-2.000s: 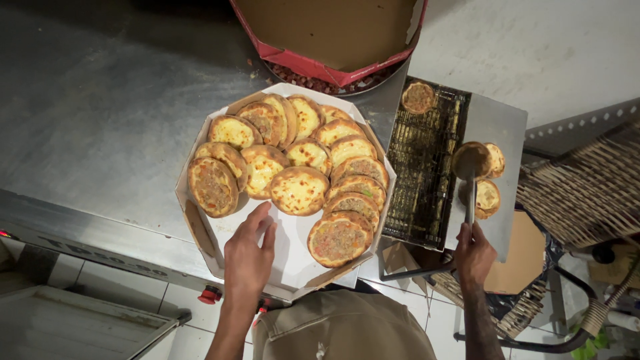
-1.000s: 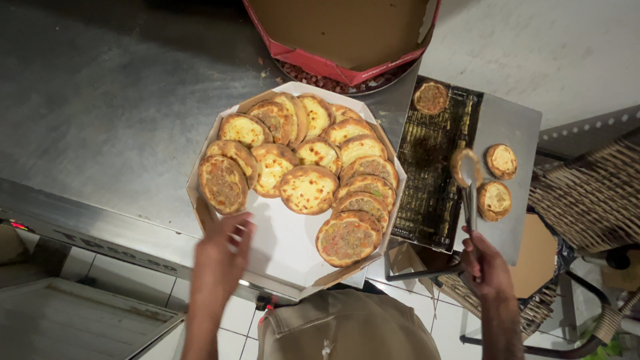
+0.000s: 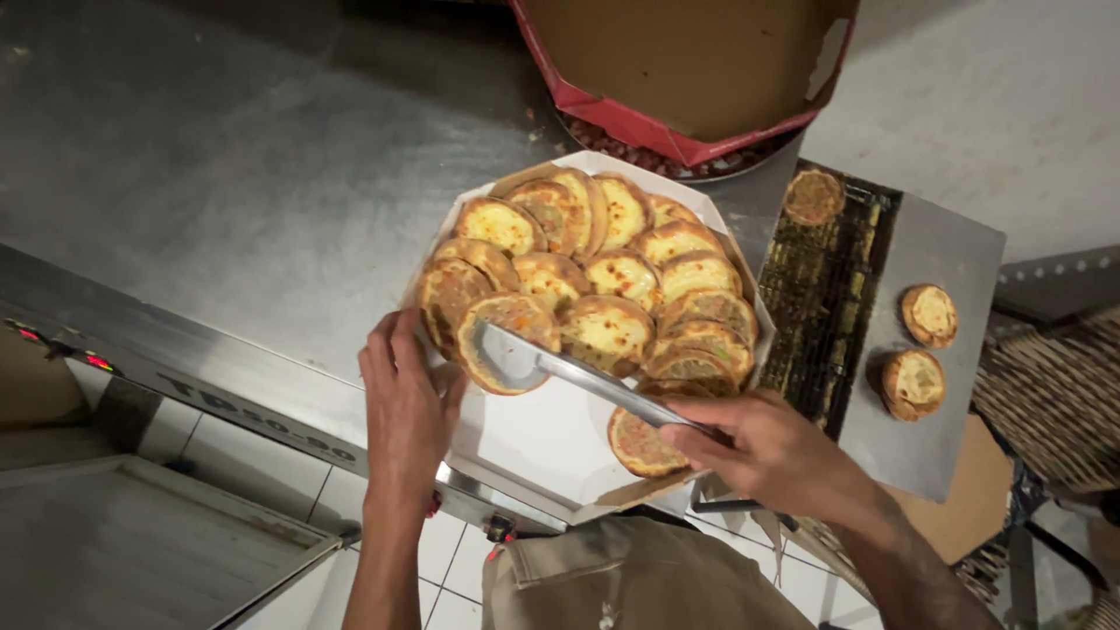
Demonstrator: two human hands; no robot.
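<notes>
Several small round flatbreads, some cheese-topped and some meat-topped, stand overlapped in an octagonal white cardboard pizza box point(image 3: 525, 446). My right hand point(image 3: 752, 446) grips the handle of metal tongs point(image 3: 604, 385) over the box. The tongs hold a meat-topped flatbread point(image 3: 507, 315) at the lower left of the group, beside another meat-topped one point(image 3: 448, 293). Against the box's left side is my left hand point(image 3: 407, 394), its thumb near the held flatbread; whether it pinches the box wall cannot be told.
At right, a dark conveyor belt point(image 3: 822, 289) bears one flatbread point(image 3: 814, 197); a metal tray point(image 3: 941, 236) beside it holds two more. Behind stands a red cardboard box point(image 3: 621, 122) on a round pan of diced red food point(image 3: 604, 144). A steel oven top point(image 3: 219, 201) spreads left; a woven chair is far right.
My right hand has brought the tongs with a flatbread from the tray on the right to the left part of the box. My left hand now touches the box's left side.
</notes>
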